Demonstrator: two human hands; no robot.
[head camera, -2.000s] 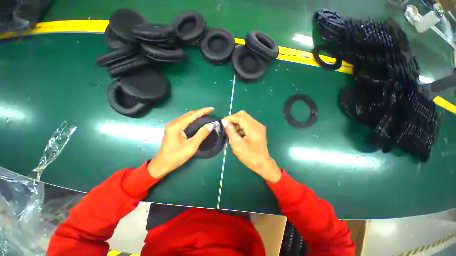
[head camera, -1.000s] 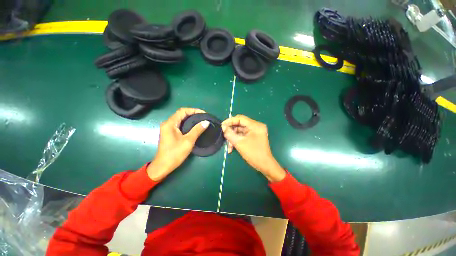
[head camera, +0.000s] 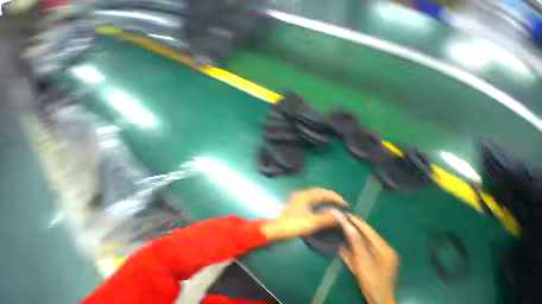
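Observation:
The frame is blurred. A black ear pad (head camera: 325, 238) is in my hands over the green table. My left hand (head camera: 309, 212) grips it from the left and far side, fingers over its top. My right hand (head camera: 369, 252) is against its right side with the fingertips touching it near my left hand's fingers; whether they pinch its edge is too blurred to tell. A flat black mounting ring (head camera: 448, 255) lies on the table right of my right hand. Loose black ear pads (head camera: 285, 139) lie in a heap beyond my hands.
More ear pads (head camera: 395, 168) lie along the yellow line (head camera: 240, 83). The dark stack of rings (head camera: 517, 196) is at the right edge, partly cut off. Crinkled clear plastic (head camera: 128, 196) is at the left table edge. A big dark bundle (head camera: 208, 29) stands at the far left.
The view has swung left and tilted up, blurring everything and showing more of the table's far left. The ear pad is still at my hands, which are now closer together.

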